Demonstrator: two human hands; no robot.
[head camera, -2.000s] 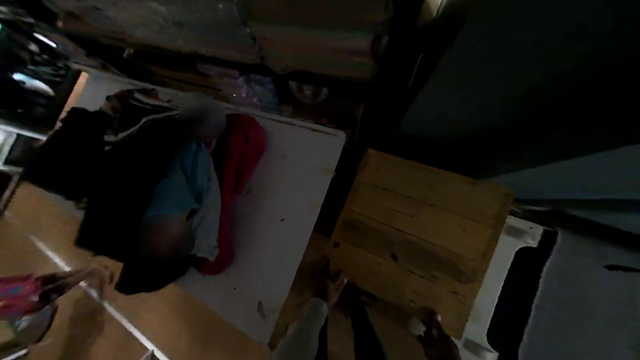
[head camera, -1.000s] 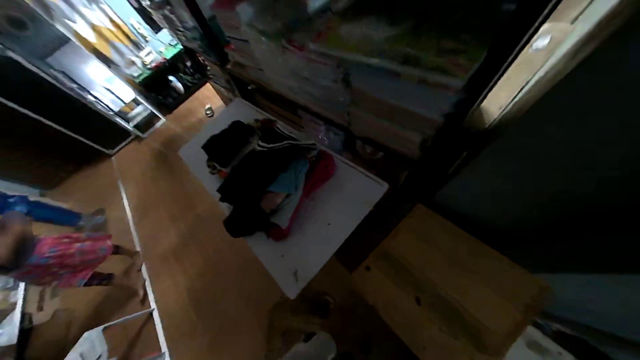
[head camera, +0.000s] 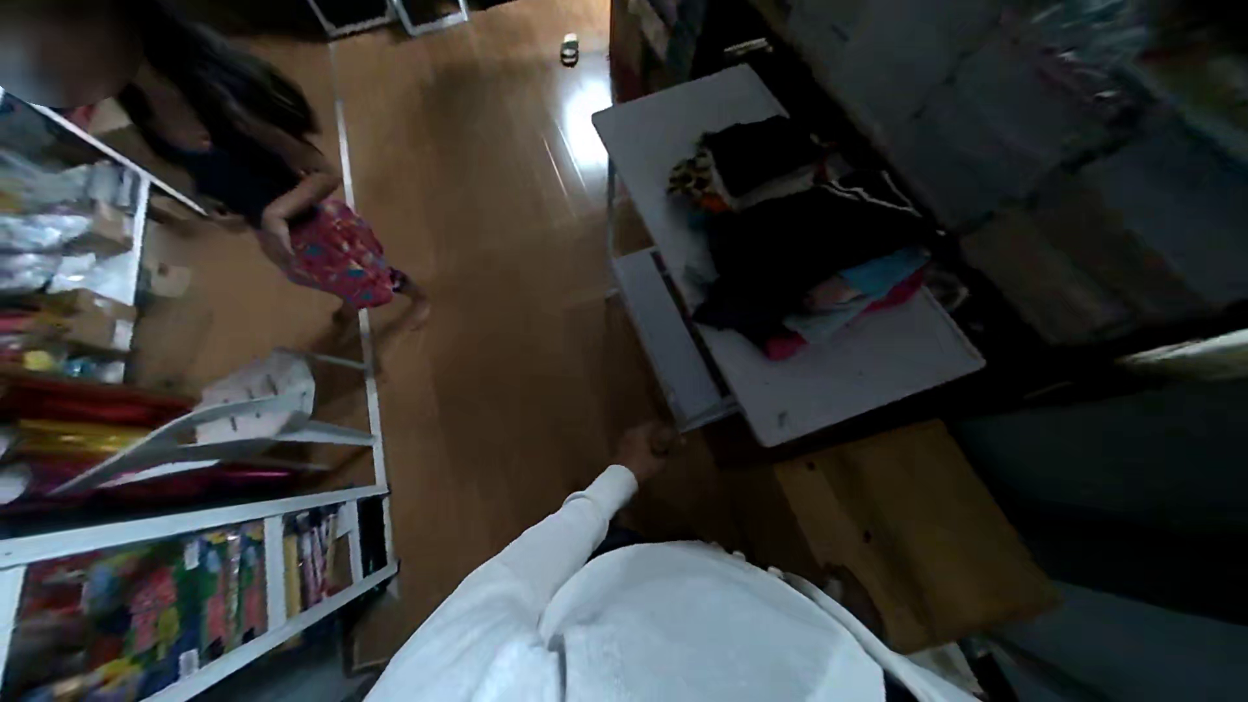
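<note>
My left hand (head camera: 645, 447) reaches out of a white sleeve, just beside the near corner of a white table; it is dim and blurred, so its fingers do not show clearly. My right hand (head camera: 854, 597) is a dark shape low beside my white shirt, at the edge of a wooden board top (head camera: 916, 531). What it holds, if anything, cannot be made out. On the white table (head camera: 858, 390) lies a heap of dark clothes (head camera: 809, 244) with light blue and red cloth at its near side.
Another person (head camera: 283, 185) in a red patterned garment stands at the upper left. A white plastic chair (head camera: 253, 409) and white-framed shelves (head camera: 283, 556) with colourful packets stand at the left. A small object (head camera: 569, 49) lies on the wooden floor. Stacked packages line the upper right.
The view has swung strongly, bringing the shelves and more floor into sight. My left hand was near the wooden board two seconds ago and is now beside the white table's corner.
</note>
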